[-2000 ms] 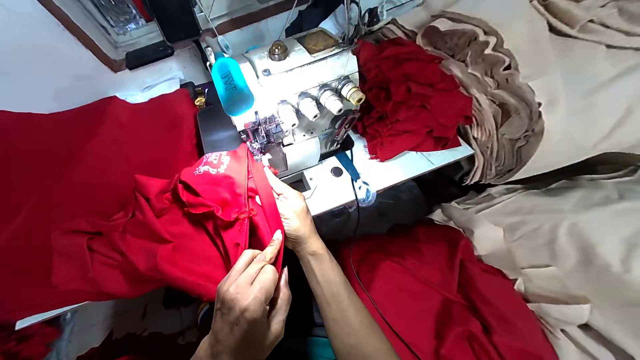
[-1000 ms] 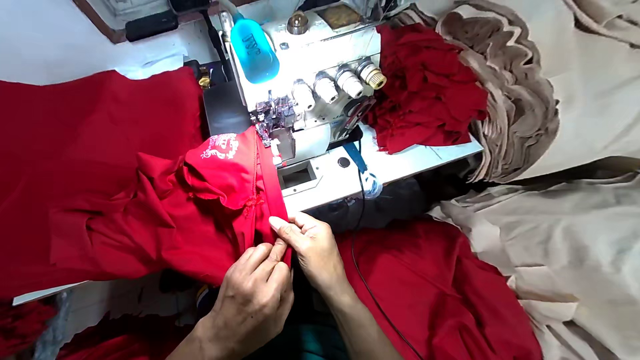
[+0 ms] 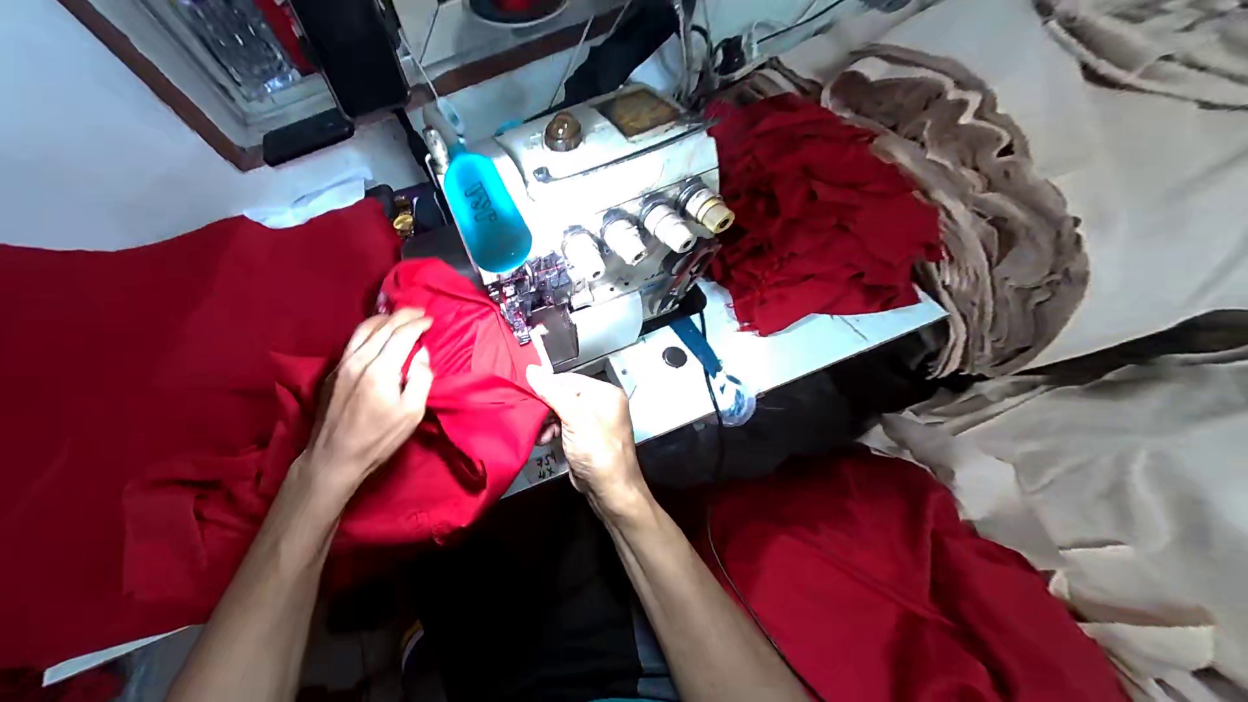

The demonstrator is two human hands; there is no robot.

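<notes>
A white overlock sewing machine (image 3: pixel 624 185) stands at upper centre, its lamp lighting the needle area. Bunched red fabric (image 3: pixel 478 351) lies against the front of the machine and spreads left over the table. My right hand (image 3: pixel 593 429) pinches the fabric's right edge between thumb and fingers, just below the presser foot area. On the left part of the bunch rests my left hand (image 3: pixel 375 390), slightly blurred, its fingers bent and thumb apart; whether it pinches any cloth cannot be told. A blue plastic piece (image 3: pixel 487 214) hangs at the machine's left end.
Cut red pieces (image 3: pixel 819 214) are heaped right of the machine, beside stacked beige fabric (image 3: pixel 1014 214). More red cloth (image 3: pixel 877 585) lies at lower right, with a thin black cable across it. The white table edge (image 3: pixel 829 341) runs below the machine.
My left hand has moved left and up from the fabric's lower edge, away from my right hand. The white print seen on the cloth before is out of sight, and the cloth is bunched differently.
</notes>
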